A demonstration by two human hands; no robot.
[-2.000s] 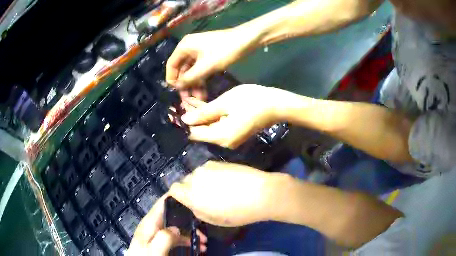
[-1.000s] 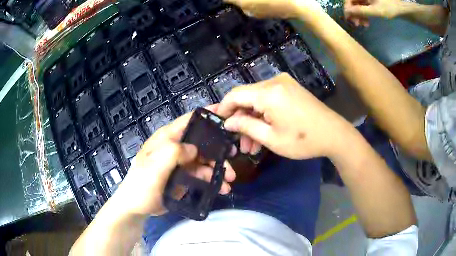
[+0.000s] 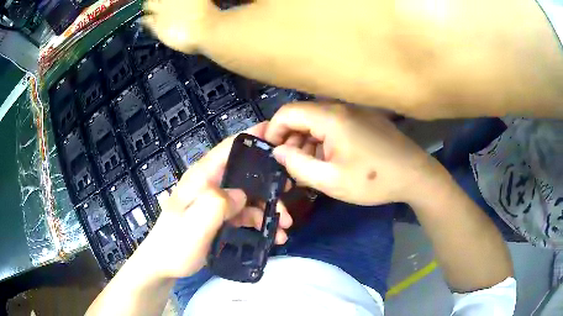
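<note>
A black plastic phone housing (image 3: 250, 179) is held tilted above the lap, its inner side facing up. My left hand (image 3: 200, 216) grips it by the lower left side, with fingertips showing through and behind its opening. My right hand (image 3: 346, 154) is at the housing's upper right corner, thumb and fingers pinched against the top edge beside a small whitish spot. Whether the fingertips hold a tiny part is hidden. The black blister tray (image 3: 80, 197) with housings in its pockets lies beyond my hands.
Another person's forearm (image 3: 370, 55) crosses the top of the view, over the tray. That person's patterned grey clothing (image 3: 518, 185) is at right. Clear film and orange-red tape (image 3: 46, 179) edge the green bench at left. A yellow floor line (image 3: 410, 279) shows lower right.
My right hand has come to the housing's top end since the earliest frame, and the housing is more upright. The other person's arm has swung close across the top of the view.
</note>
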